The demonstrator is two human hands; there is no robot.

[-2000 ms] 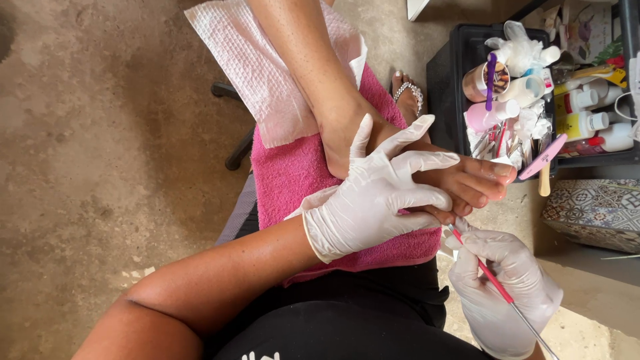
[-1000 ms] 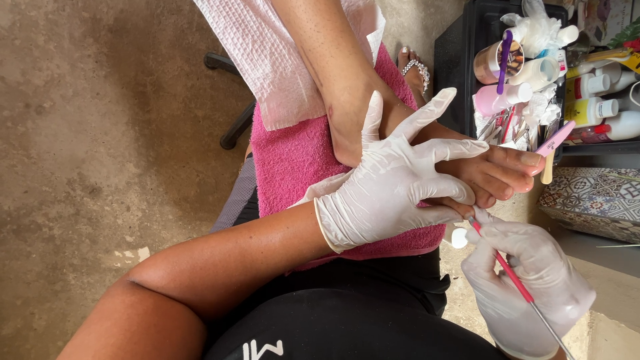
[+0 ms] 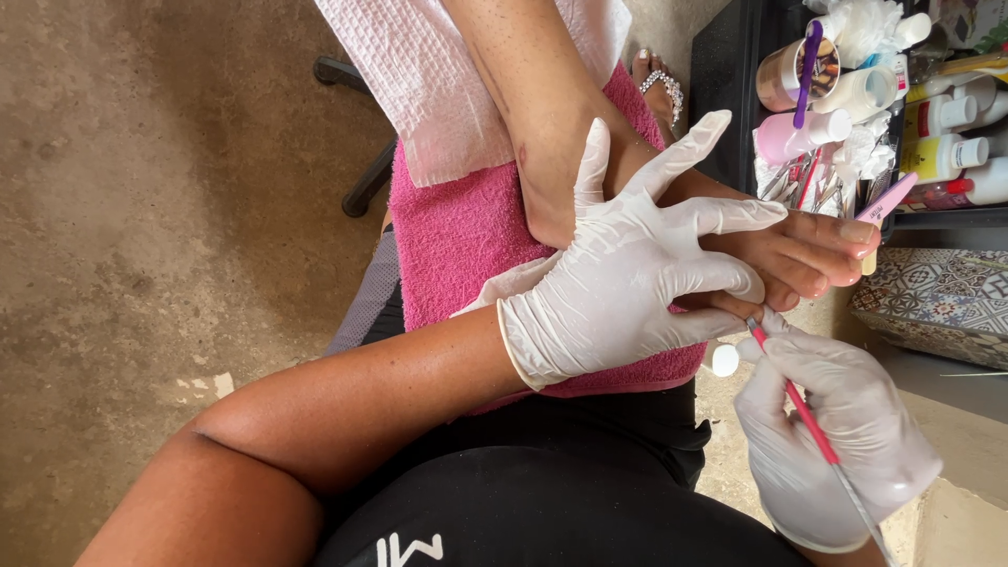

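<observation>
A person's bare foot (image 3: 693, 189) rests across a pink towel (image 3: 449, 244), its toes pointing right. My left hand (image 3: 638, 260), in a white glove, pinches the little toe (image 3: 728, 303) between thumb and index finger, the other fingers spread over the foot. In my gloved right hand (image 3: 835, 417) is a slim metal nail tool (image 3: 811, 421) with a pink-red grip. Its tip touches the end of the little toe, by the nail. A white paper towel (image 3: 441, 94) lies under the ankle.
At the upper right a black tray (image 3: 720, 102) holds bottles, a pink bottle (image 3: 795, 135), metal tools and a purple spatula (image 3: 808, 75). A pink nail file (image 3: 890, 197) sticks out near the toes. Below stands a patterned box (image 3: 937, 299). A white cap (image 3: 723, 359) is near my right hand.
The view has shifted a little. Both hands keep about the same places at the little toe, with the tool still held to it.
</observation>
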